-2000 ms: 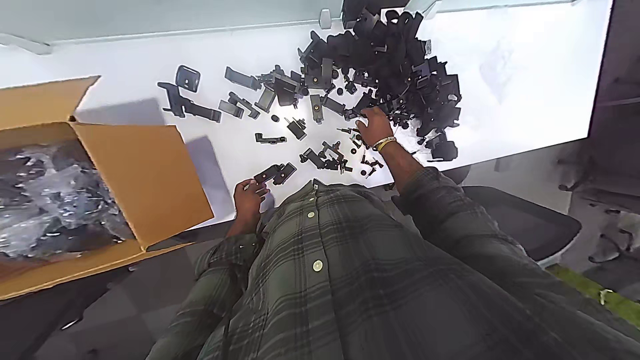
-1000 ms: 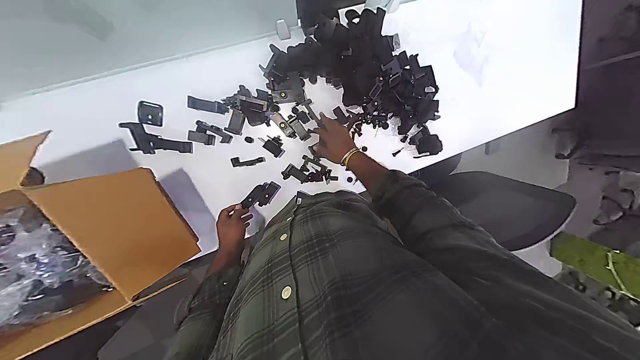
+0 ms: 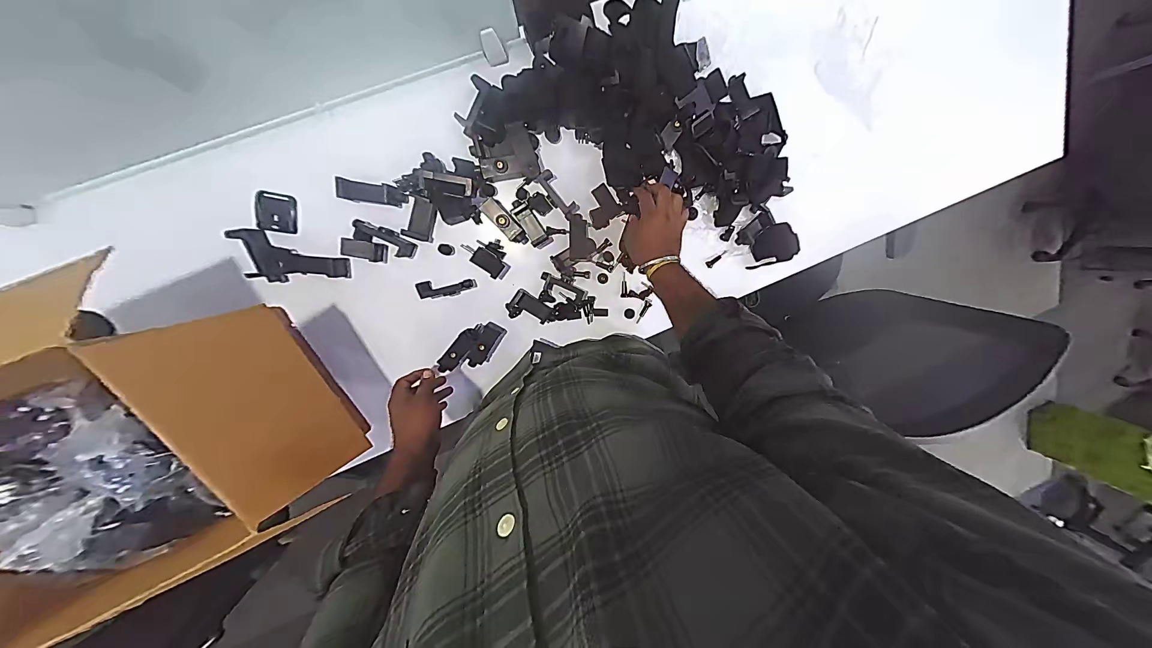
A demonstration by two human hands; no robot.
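Observation:
Black plastic clamp-like parts lie at the near edge of the white table, and the fingertips of my left hand touch or nearly touch them; whether they grip is unclear. My right hand, with a yellow band at the wrist, reaches palm down to the near side of a large heap of black plastic parts. Its fingertips are partly lost among dark pieces, so what they hold cannot be told. Small screws and knobs are scattered left of that wrist. A long black bracket rests farther left.
An open cardboard box holding clear plastic bags stands at the left. A black rounded frame piece lies on the table behind the bracket. A dark chair seat is at the right, beside the table edge. A pale panel runs along the back.
Since the frame one second ago, my right hand has moved right, from the lighter metal-like parts to the near side of the heap. My left hand stays by the parts at the near edge.

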